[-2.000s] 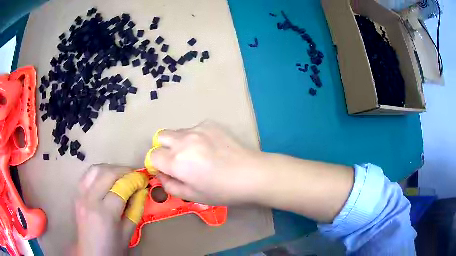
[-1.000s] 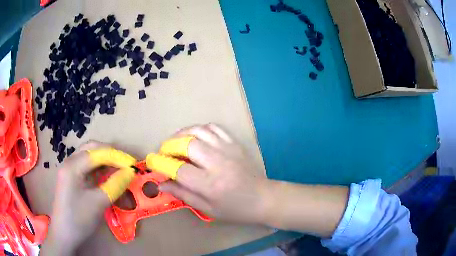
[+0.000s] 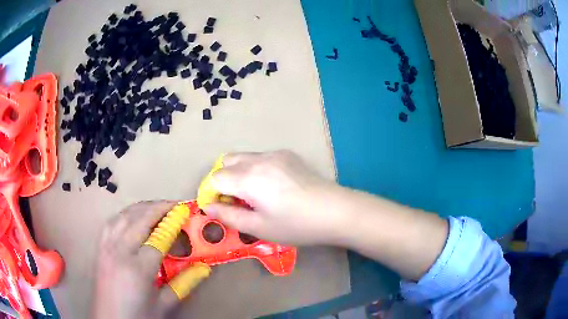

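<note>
An orange grip shell (image 3: 224,249) lies on the cardboard sheet near the front, its holes facing up. My left hand (image 3: 140,249) holds its left part, with one yellow-cotted finger on the top edge and the cotted thumb at the lower edge. My right hand (image 3: 268,196) is over the shell's upper edge, its yellow-cotted fingertips together and touching it. Whether a small piece is between those fingertips is hidden. Small black pieces (image 3: 118,81) lie in a wide heap on the cardboard beyond my hands.
Tangled orange shells (image 3: 40,146) are stacked at the left. A cardboard box (image 3: 458,93) of black pieces stands at the back right. Thin black bits (image 3: 406,71) trail over the green surface (image 3: 398,168). The tan cardboard sheet (image 3: 261,124) lies under my hands.
My left thumb has moved from the shell's top edge to its lower edge. My right fingers have drawn together at the top edge. The camera view has shifted slightly.
</note>
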